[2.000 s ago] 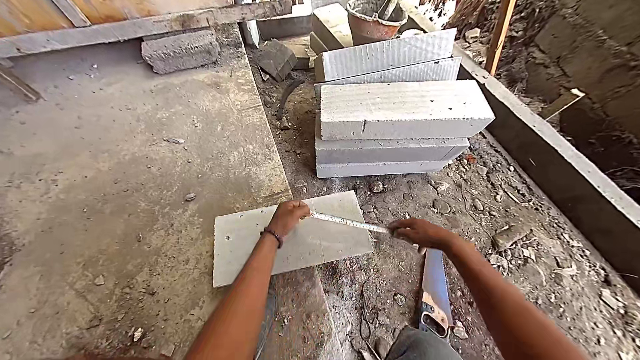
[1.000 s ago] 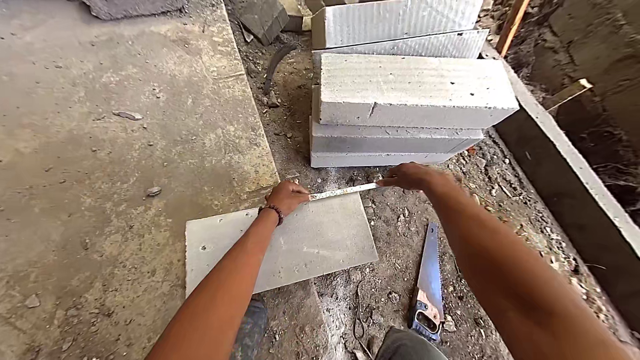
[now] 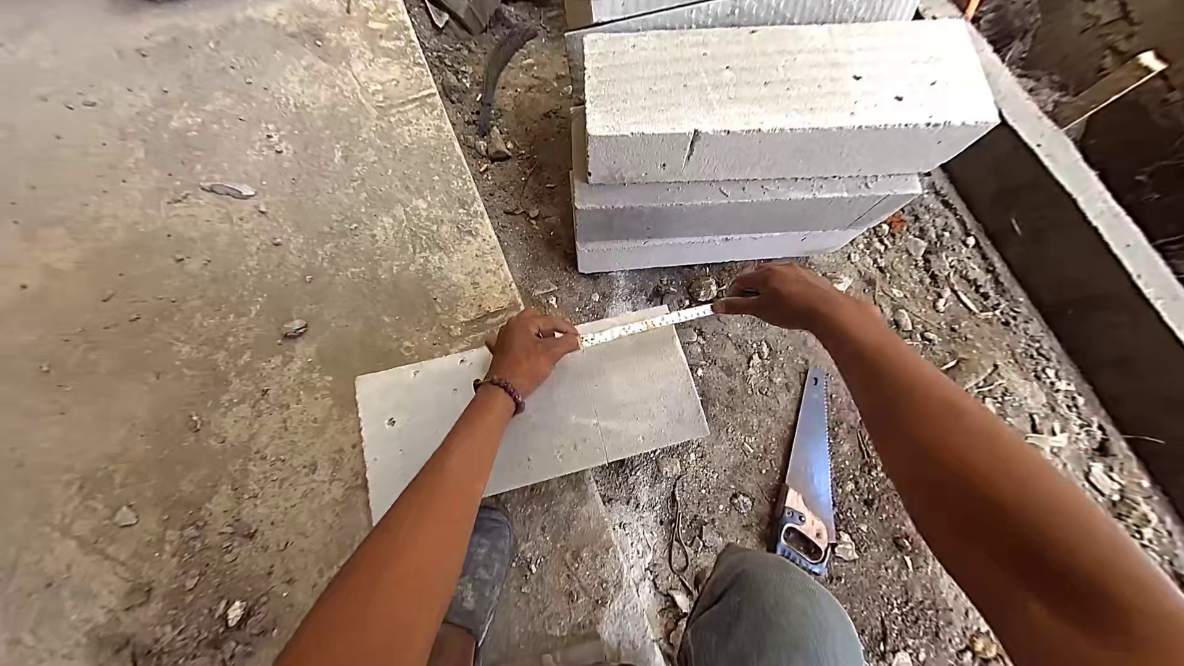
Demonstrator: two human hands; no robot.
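Observation:
A pale lightweight concrete block lies across the edge of the concrete slab, a thin line running over its right part. My left hand pinches one end of a white measuring tape at the block's far edge. The tape runs to the right, past the block's right corner, into the fingers of my right hand, which is raised off the block. A handsaw with a wooden handle lies on the dirt to the right of the block.
Behind the hands, more concrete blocks are stacked. A low concrete wall runs along the right. Rubble and small stones cover the dirt. My shoe and knee are close to the block and saw.
The tape has been brought to the block's far edge from lying across its top, both hands still holding it. The saw, earlier partly behind my right forearm, now shows whole. The view has tilted down.

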